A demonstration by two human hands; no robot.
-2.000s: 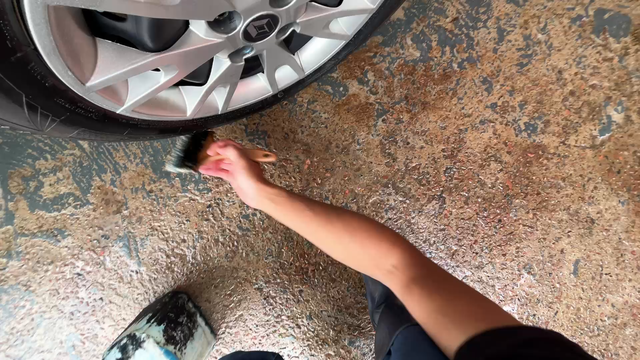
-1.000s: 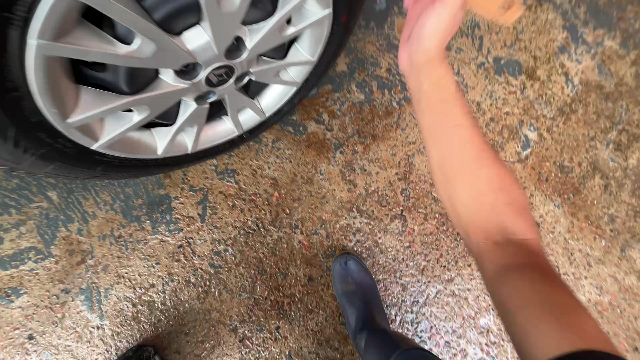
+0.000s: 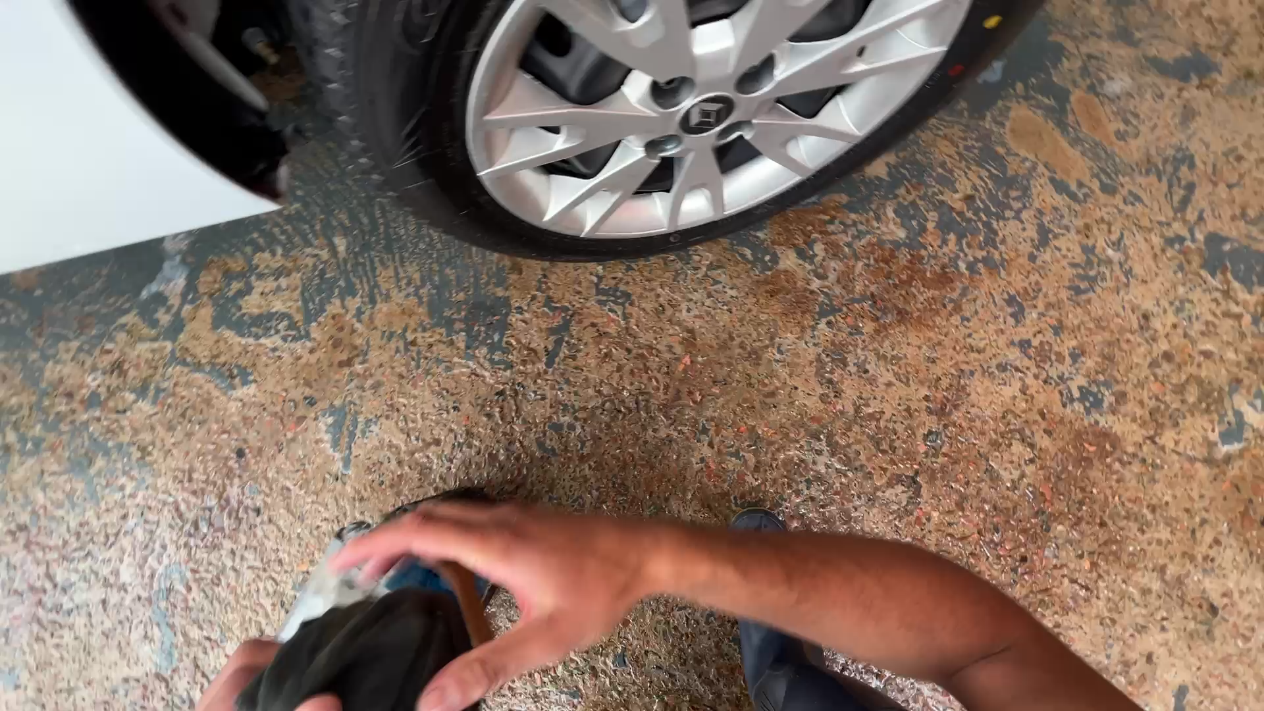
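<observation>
At the lower left, my left hand (image 3: 242,671) grips a bunched dark cloth (image 3: 360,652), its fingers partly hidden by the fabric. Just above and right of the cloth is my right hand (image 3: 533,568), fingers spread over a stained container (image 3: 326,588) with blue inside. A brown wooden handle (image 3: 467,602) stands between the right thumb and fingers; whether they touch it cannot be told. The container is largely covered by the cloth and hand. A silver alloy wheel (image 3: 699,188) with a black tire (image 3: 425,188) fills the upper middle.
White car bodywork (image 3: 99,128) with a dark wheel arch edge lies at the upper left. A dark boot (image 3: 775,652) stands under my right forearm. The floor (image 3: 889,395) is speckled and worn, with patches of grey paint and a wet-looking shine.
My right hand, earlier by the tire with a brush and then at the upper right, has come down to the container. My left hand and the dark cloth have come into view.
</observation>
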